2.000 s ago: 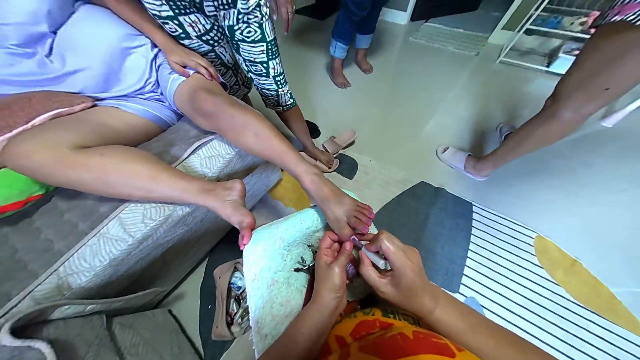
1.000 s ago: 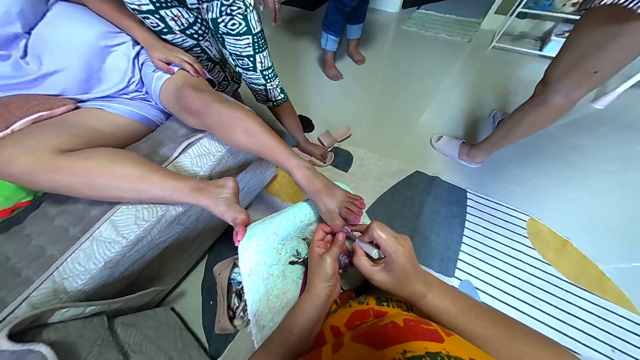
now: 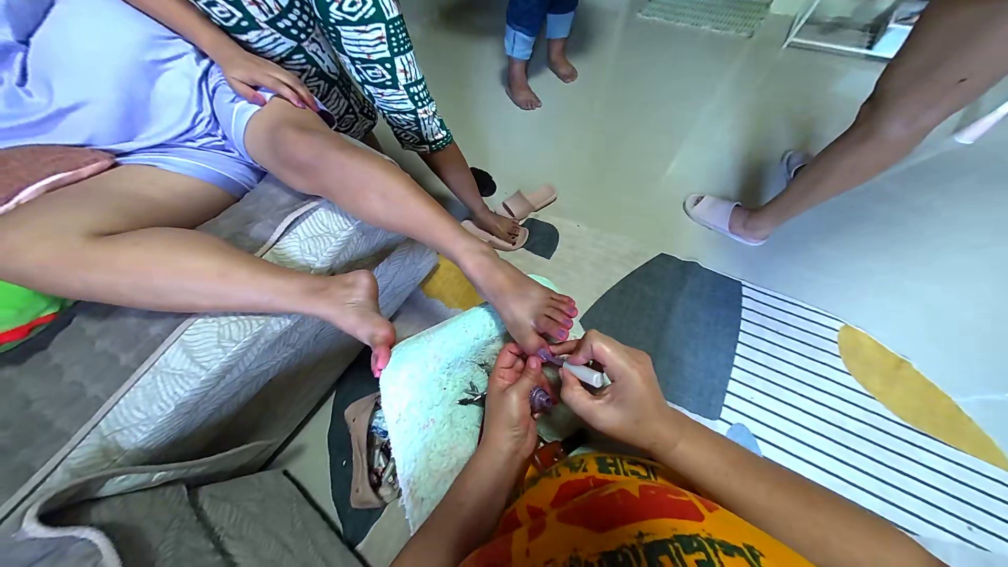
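Another person's bare foot, with pink toenails, rests on a pale green towel. My right hand pinches a white-handled nail polish brush, its tip near the big toe. My left hand is against the same toe and holds a small purple nail polish bottle between its fingers. A dark metal tool lies on the towel left of my left hand. The person's other foot hangs by the towel's left edge, with pink on its big toe.
A grey mattress supports the seated person at left. A pinkish bag with small items stands beside the towel. Other people's feet are on the floor beyond, near slippers. A patterned rug spreads at right.
My right hand and the brush have shifted slightly at the big toe. My left hand stays beside it with the bottle.
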